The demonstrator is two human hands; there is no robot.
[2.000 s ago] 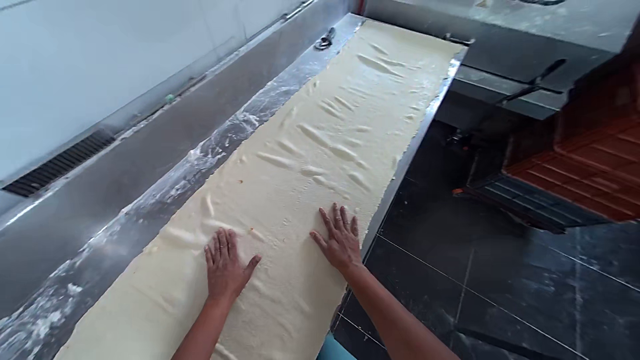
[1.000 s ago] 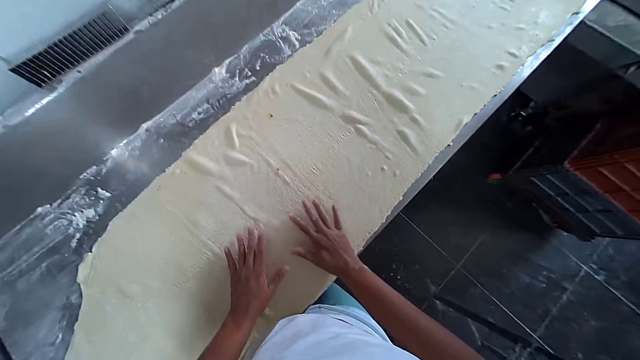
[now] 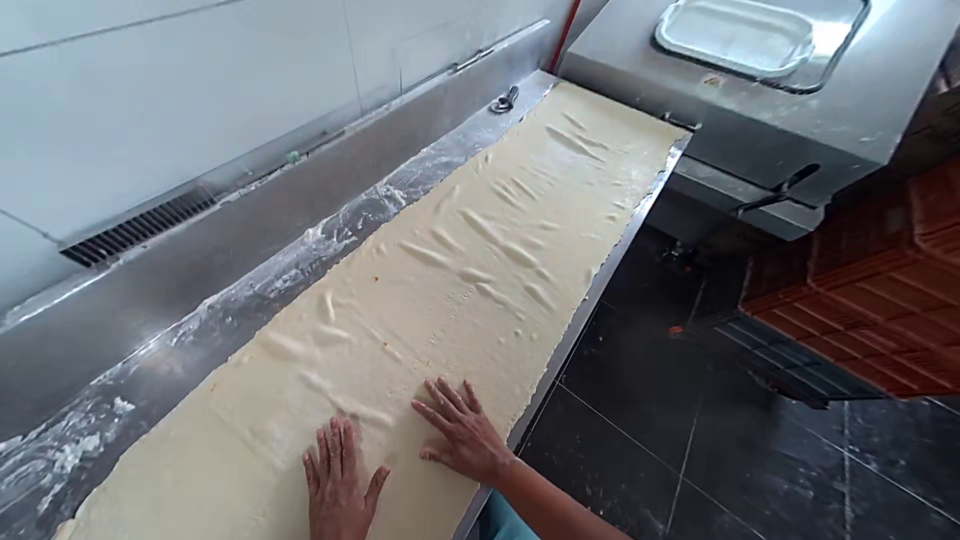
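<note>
A long sheet of pale dough [image 3: 420, 300] covers most of a stainless steel table, with raised wrinkles and ripples over its middle and far parts. My left hand [image 3: 340, 476] lies flat on the near part of the dough, fingers apart from the thumb, holding nothing. To its right, my right hand [image 3: 463, 431] rests palm down on the dough with spread fingers, near the right edge. White flour [image 3: 322, 236] is smeared along the bare metal strip left of the dough.
A round metal tool [image 3: 504, 101] lies by the dough's far left edge. Beyond the table's end stands a steel machine [image 3: 750, 112] with a white tray [image 3: 735, 36] on top. Stacked red crates [image 3: 862, 300] stand on the dark tiled floor at right. A wall with a vent [image 3: 142, 225] borders the left.
The view has swung up toward the table's far end. Both hands still lie flat on the dough, a little farther apart than one second ago.
</note>
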